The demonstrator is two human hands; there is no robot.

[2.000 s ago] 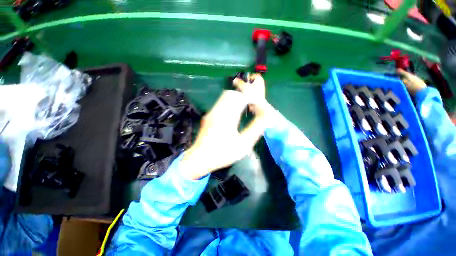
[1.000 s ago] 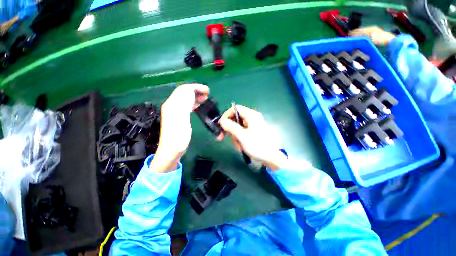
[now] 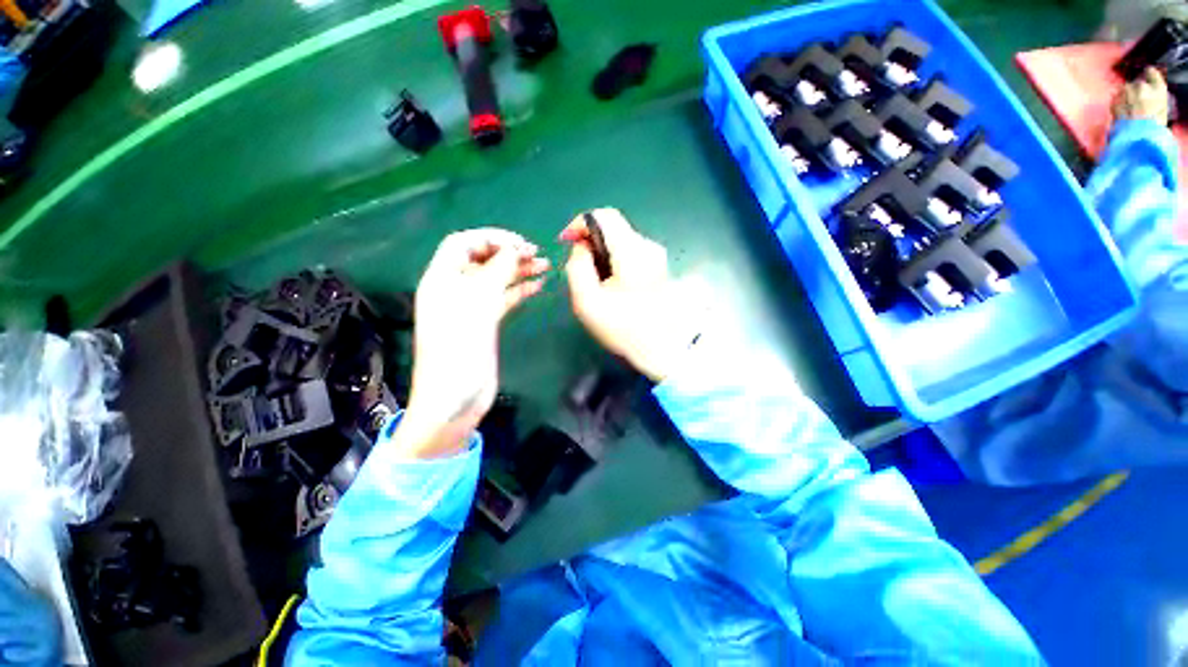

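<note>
My left hand [image 3: 466, 306] is raised over the green bench, thumb and fingertips close together; whether a tiny part is between them cannot be told. My right hand [image 3: 623, 289], just to its right and apart from it, holds a thin dark piece [image 3: 597, 245] upright at the thumb and fingers. Below the hands lie several black bracket pieces [image 3: 554, 456], one blurred at their upper right. A pile of loose black moulded parts [image 3: 293, 378] lies left of my left hand.
The blue bin [image 3: 853, 365] at right holds rows of black forks with bright ends. A dark tray [image 3: 183, 456] with black parts and clear plastic [image 3: 65, 417] is at left. A red-and-black unit [image 3: 477, 78] lies beyond. Another person's hand [image 3: 1144, 98] is far right.
The black housing between my hands has left my left hand. A blurred black piece now shows among those below. The bench items appear shifted left in view, and the bin also higher.
</note>
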